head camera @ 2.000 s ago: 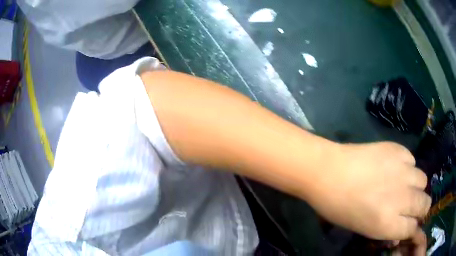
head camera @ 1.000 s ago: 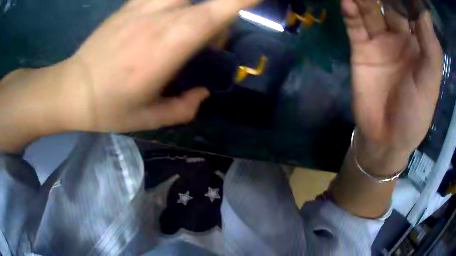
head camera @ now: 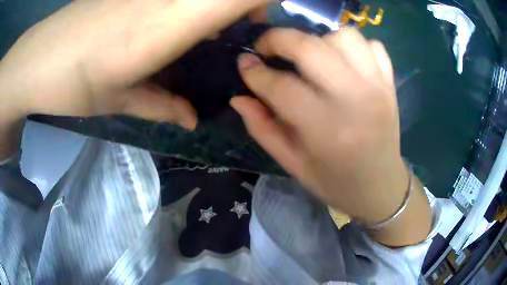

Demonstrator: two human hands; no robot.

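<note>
My left hand [head camera: 128, 61] reaches in from the upper left, its thumb and fingers around a dark, flat piece [head camera: 205, 75] that looks like a display module. The dark piece blends into the dark surface below it, so its outline is unclear. My right hand [head camera: 333, 106] is bent over the right side of that piece, with thumb and fingertips at its edge; whether they grip anything is unclear. Another display module [head camera: 319, 10] lies beyond my hands at the top edge, with a bright glare strip and an orange flex cable [head camera: 364, 16].
The dark green bench surface [head camera: 439, 122] runs behind and right of my hands, its front edge close to my lap. A crumpled white piece [head camera: 457, 30] lies at the upper right. A pale bar [head camera: 483, 195] and a white label [head camera: 467, 186] are at the far right.
My right hand has moved left from the right side, turned palm down and come to the dark piece. My left hand stays around it. The orange tail near it is now hidden.
</note>
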